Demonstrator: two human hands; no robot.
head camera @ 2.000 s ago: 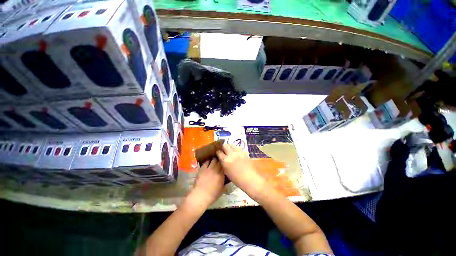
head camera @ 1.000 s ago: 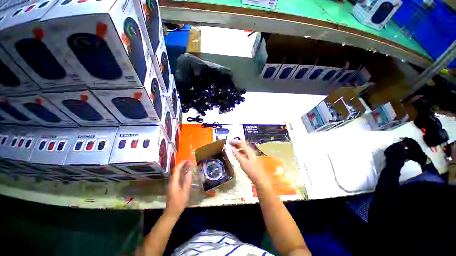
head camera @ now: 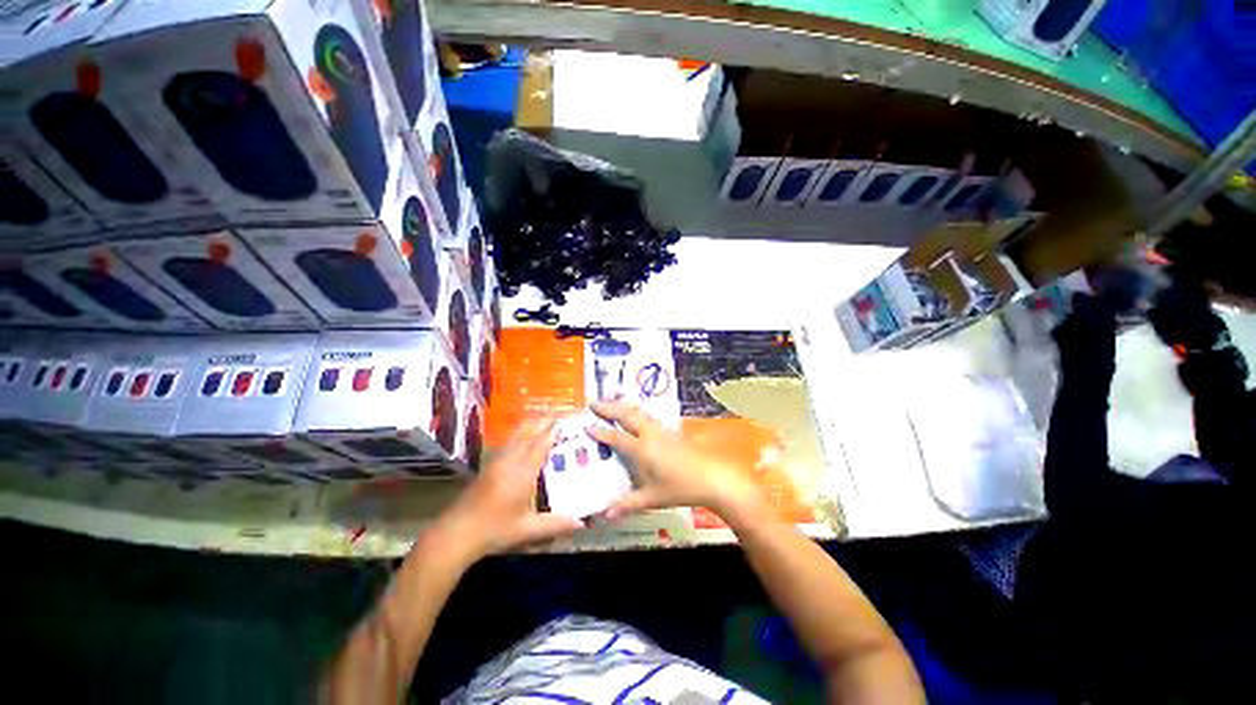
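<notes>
A small white retail box (head camera: 585, 475) stands on the bench in front of me, with small coloured product icons on the side that shows. Its top looks closed, with no brown flap visible. My left hand (head camera: 513, 493) is around its left side and my right hand (head camera: 658, 466) is around its right side, so the box is held between them. The printed leaflet (head camera: 631, 377) lies just behind the box. The orange sheet (head camera: 535, 375) lies behind and left of it.
A tall stack of finished boxes (head camera: 248, 276) stands at left. Behind are a black cable pile (head camera: 579, 237) and a large carton (head camera: 882, 186) with a row of boxes. Open boxes (head camera: 916, 296) and a black printed sheet (head camera: 737, 372) are at right. A black-clad person (head camera: 1143, 565) works at far right.
The open brown-flapped box between my hands now shows a white face with icons and no raised flap. My hands have closed in on both its sides. The neighbouring person's arms have moved.
</notes>
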